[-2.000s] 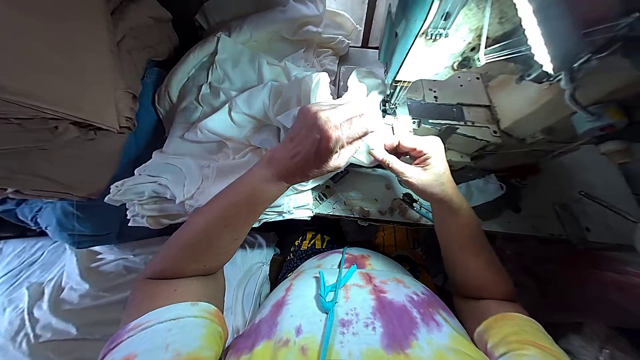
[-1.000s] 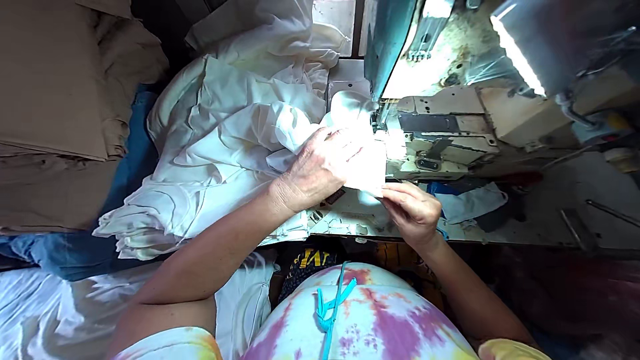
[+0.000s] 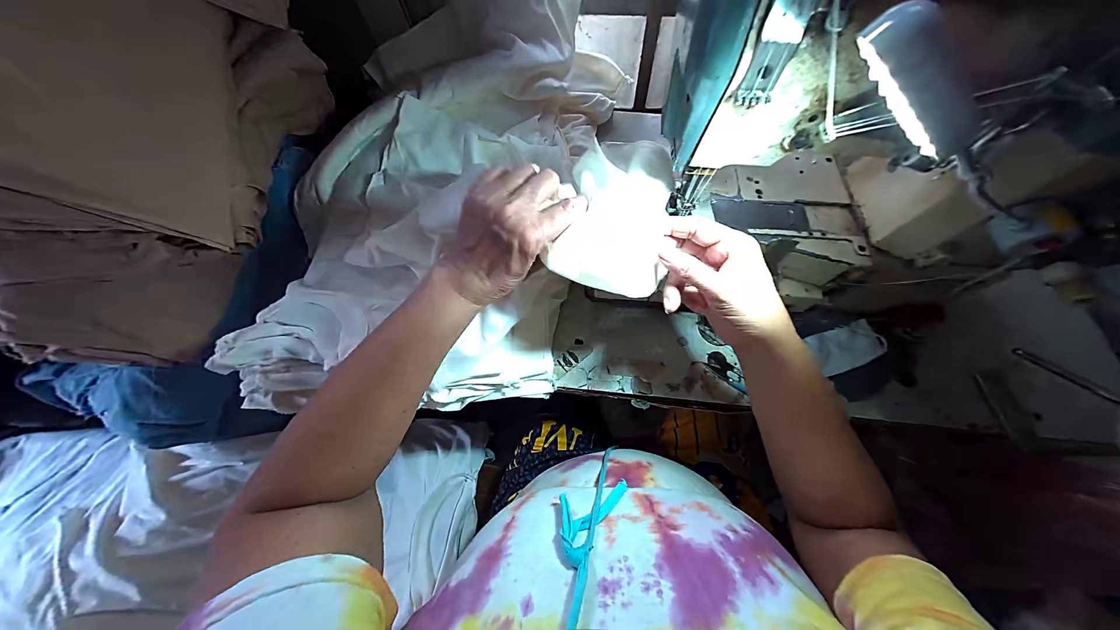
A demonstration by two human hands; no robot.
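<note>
A white fabric piece (image 3: 612, 232), washed out by bright light, lies at the left side of the sewing machine's needle area (image 3: 687, 197). My left hand (image 3: 512, 223) pinches its left part between thumb and fingers. At its right edge, just below the needles, my right hand (image 3: 717, 271) holds the cloth with thumb and forefinger, the other fingers curled. A heap of white cloth (image 3: 350, 262) spreads to the left of and beneath my left hand. The blue-green machine head (image 3: 713, 79) rises above the fabric. Glare hides the fabric's detail.
Folded brown cloth (image 3: 114, 122) is stacked at the left, with blue denim (image 3: 166, 402) below it. More white cloth (image 3: 79, 525) lies at the lower left. A lit lamp (image 3: 919, 83) hangs at the upper right, near taut threads. The machine bed's front edge (image 3: 647, 398) runs before my body.
My right hand has moved up toward the needle area from its lower place one second ago. My left hand has shifted up a little. The fabric between them has changed shape.
</note>
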